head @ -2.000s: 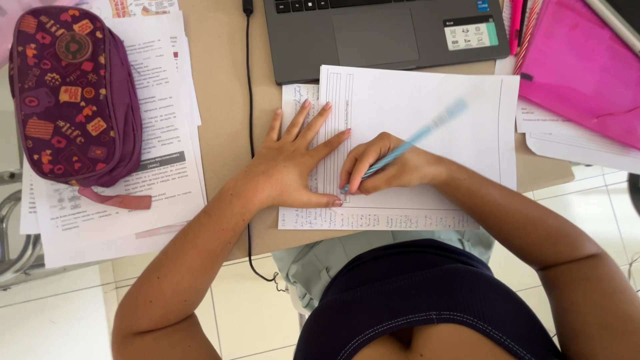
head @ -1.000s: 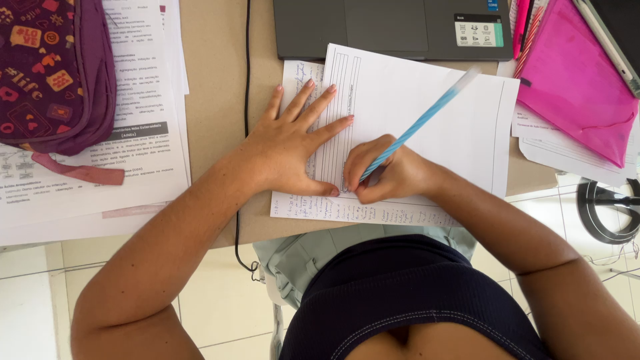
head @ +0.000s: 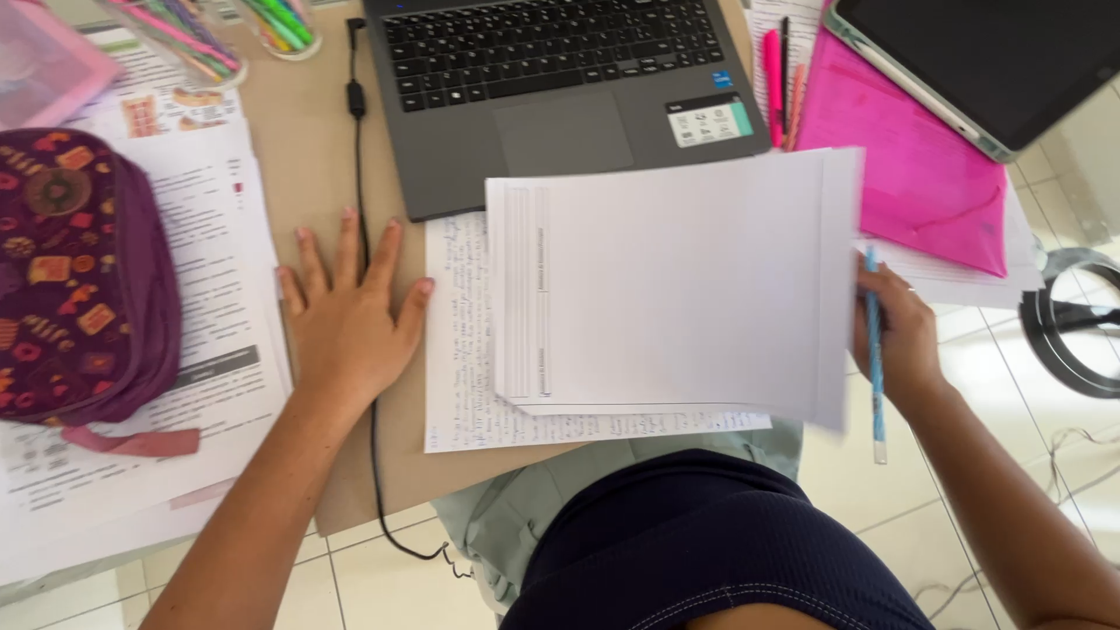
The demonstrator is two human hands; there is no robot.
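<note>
My left hand (head: 354,319) lies palm down on the tan table with its fingers spread, across a black cable (head: 359,175). At the right, my right hand (head: 901,337) grips the edge of a small stack of printed ruled sheets (head: 682,289), whose right side is raised and slightly blurred. A blue striped pen or pencil (head: 875,359) is also held in that hand, pointing down toward me. Under the stack lies a handwritten sheet (head: 455,350), showing along its left and bottom edges.
A laptop (head: 560,131) stands behind the sheets. Printed papers (head: 219,306) and a purple pencil case (head: 79,280) lie at left, with containers of colored pens (head: 284,26) behind. At right are a pink folder (head: 910,175), a tablet (head: 989,61) and the table's edge.
My right hand has moved from the written area to the sheets' right edge, now lifted. My left hand has left the paper for the table at its left.
</note>
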